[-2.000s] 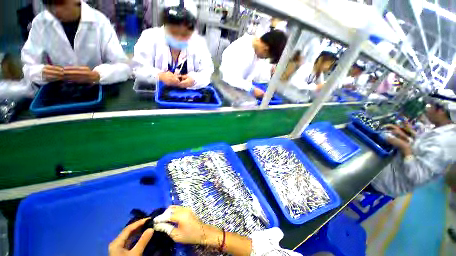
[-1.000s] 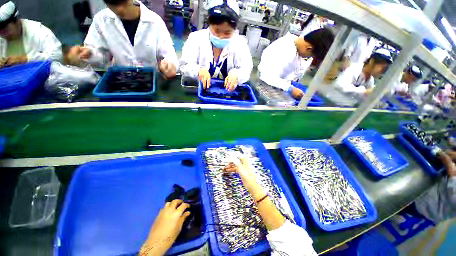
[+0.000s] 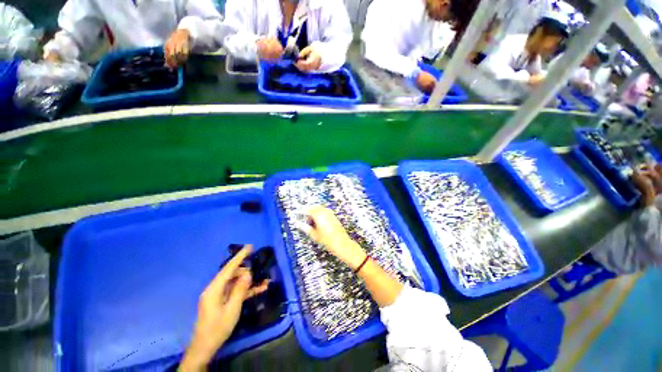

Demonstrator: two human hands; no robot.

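Observation:
My left hand (image 3: 221, 298) is over the right end of the left blue tray (image 3: 138, 276), beside the pile of black housings (image 3: 265, 309). Its thumb and fingers are near a dark piece; whether it holds one is unclear. My right hand (image 3: 325, 227) is over the upper left part of the middle tray (image 3: 428, 280), among slim silver metal rods (image 3: 348, 290). Its fingertips have white coverings and are close together; whether a rod is between them cannot be told. One black piece (image 3: 250, 207) lies apart near the tray's back right corner.
A second rod tray (image 3: 536, 270) stands to the right, with another blue tray (image 3: 578, 195) beyond. A clear plastic box (image 3: 25, 290) is at far left. The green belt (image 3: 181, 149) carries a joined piece (image 3: 243, 175). People in white coats work opposite; a blue stool (image 3: 536, 320) is below right.
Since two seconds ago my hands have parted, the right moving onto the rods. Since one second ago my left fingers have spread and the view has shifted. Another dark piece shows on the belt's far side.

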